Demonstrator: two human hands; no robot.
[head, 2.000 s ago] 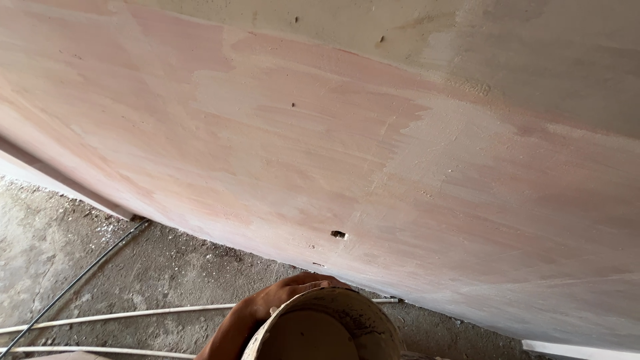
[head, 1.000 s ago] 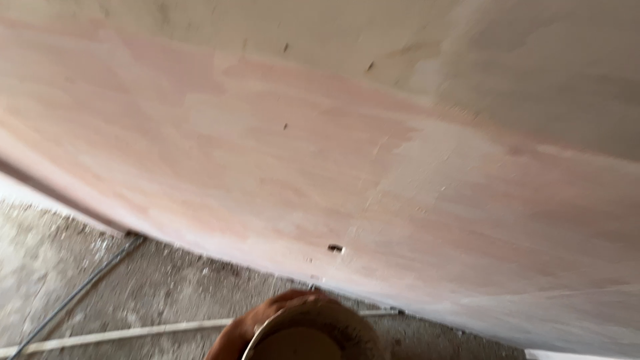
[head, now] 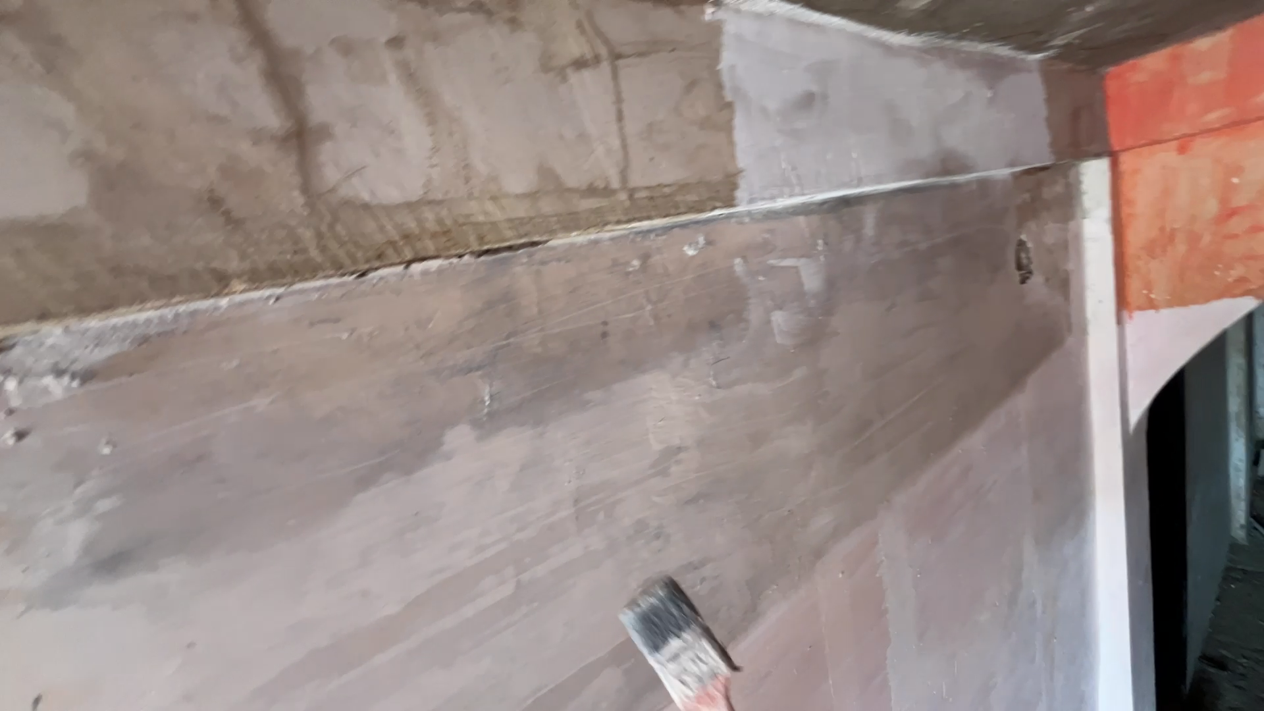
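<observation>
A flat paintbrush (head: 678,637) with dark bristles pale at the tip rises from the bottom edge, right of centre, slightly blurred. Its reddish handle runs out of view, and no hand shows on it. Behind the brush stands a plastered wall (head: 592,494) with streaked grey, brown and pinkish patches. Whether the bristles touch the wall cannot be told. Both my left hand and my right hand are outside the frame, and the bucket is out of view.
A pale seam or ledge (head: 553,242) crosses the upper wall beneath a rough brown surface (head: 474,118). At the right stand a white vertical strip (head: 1106,444), an orange-painted wall section (head: 1190,212) and a dark opening (head: 1167,513) beside a curved edge.
The view has swung up from the floor and lower wall. The hand at the round bucket, seen in both earlier frames, has left view; a paintbrush has come in.
</observation>
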